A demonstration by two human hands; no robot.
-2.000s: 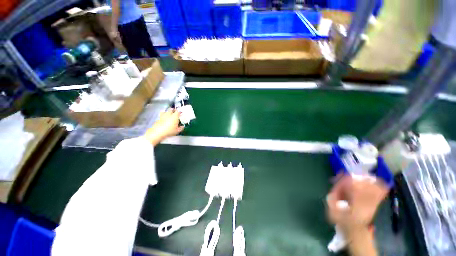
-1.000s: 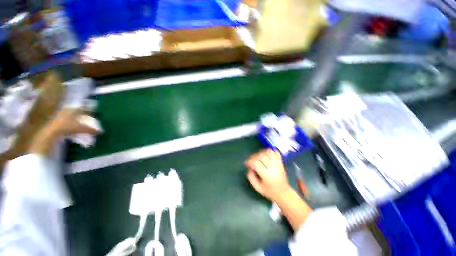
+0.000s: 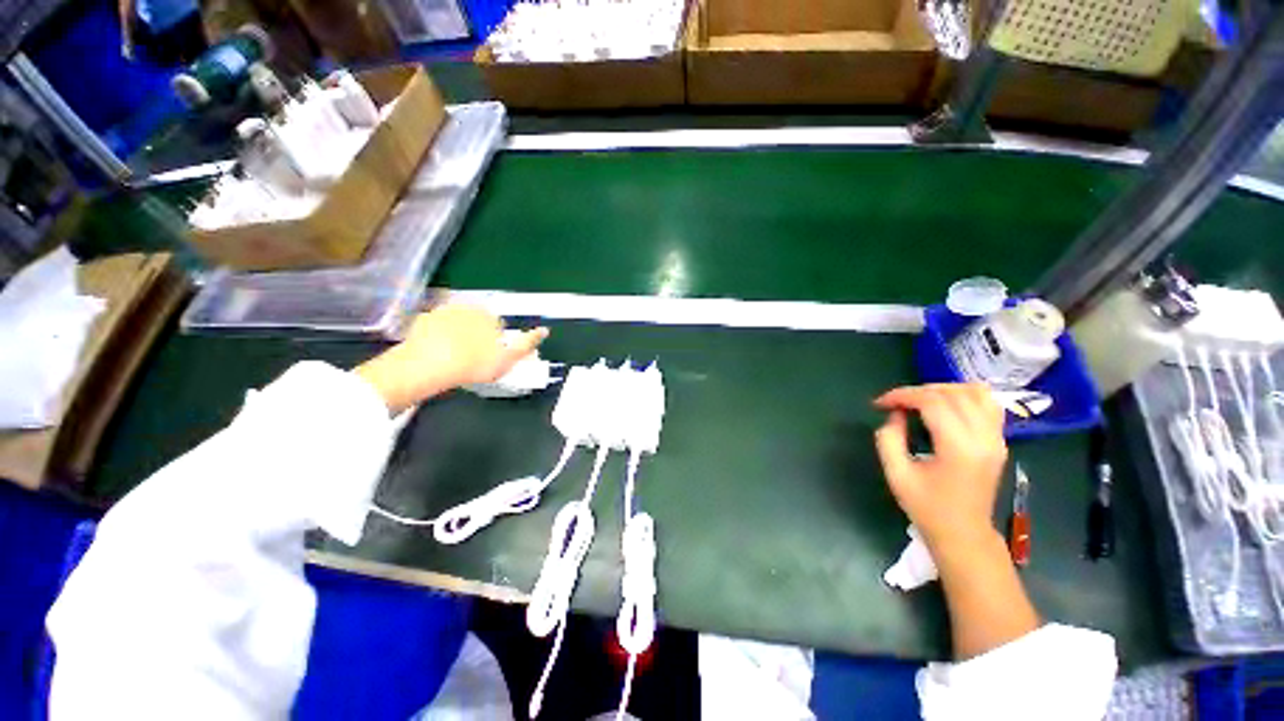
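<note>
My left hand (image 3: 454,348) is shut on a white power adapter (image 3: 523,375), low over the bench just left of a group of adapters. Three white adapters (image 3: 610,407) lie side by side on the green top, pins pointing away, their tied cords (image 3: 562,563) running toward me. My right hand (image 3: 952,448) is over the bench at the right with fingers curled apart and nothing visible in it. A white cloth (image 3: 913,563) lies partly hidden under my right wrist. A small red-handled blade (image 3: 1020,521) lies right of that hand.
A blue tray (image 3: 1081,389) holds a white bottle (image 3: 1008,342). A black marker (image 3: 1098,510) and a clear tray of corded adapters (image 3: 1253,637) lie at the right. A carton of adapters (image 3: 372,176) stands on clear trays (image 3: 454,183) at the left. A metal post rises at right.
My left hand has come back from the carton side toward the group, holding an adapter. My right hand stays near the blue tray. The camera view has swung back left.
</note>
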